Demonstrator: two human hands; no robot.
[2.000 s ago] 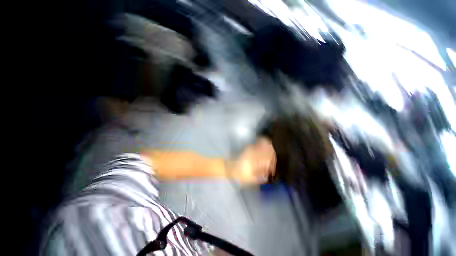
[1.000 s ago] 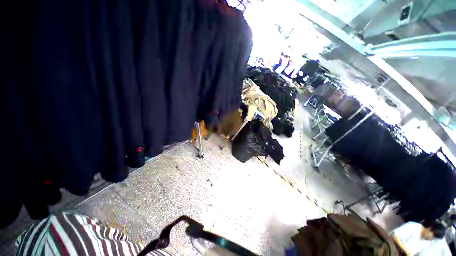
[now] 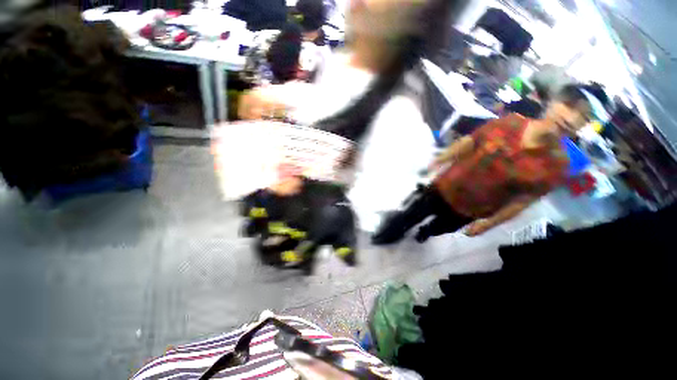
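Note:
Neither of my hands can be made out; only my striped clothing (image 3: 215,356) shows at the bottom, with a small blurred pale patch under the eyewear frame that I cannot identify. Nearest in front at the lower right is a large black mass of garments (image 3: 564,297) with a stepped edge. A crumpled green cloth (image 3: 393,323) lies against its left side, low near the floor. A blurred person (image 3: 275,159) in pale clothing is ahead at the centre, with a black item with yellow marks (image 3: 304,226) at their front.
A brown garment pile (image 3: 59,96) stands on a blue crate (image 3: 137,163) at the left. A white table (image 3: 174,52) with a round tray (image 3: 172,34) is behind. A person in a red patterned top (image 3: 497,167) stands at right. Seated people are further back. Grey floor (image 3: 178,260) lies ahead.
The view has turned: the hanging navy garments at left are gone, and the brown pile has moved from lower right to upper left. People are now close ahead. The forearm from two seconds ago is gone.

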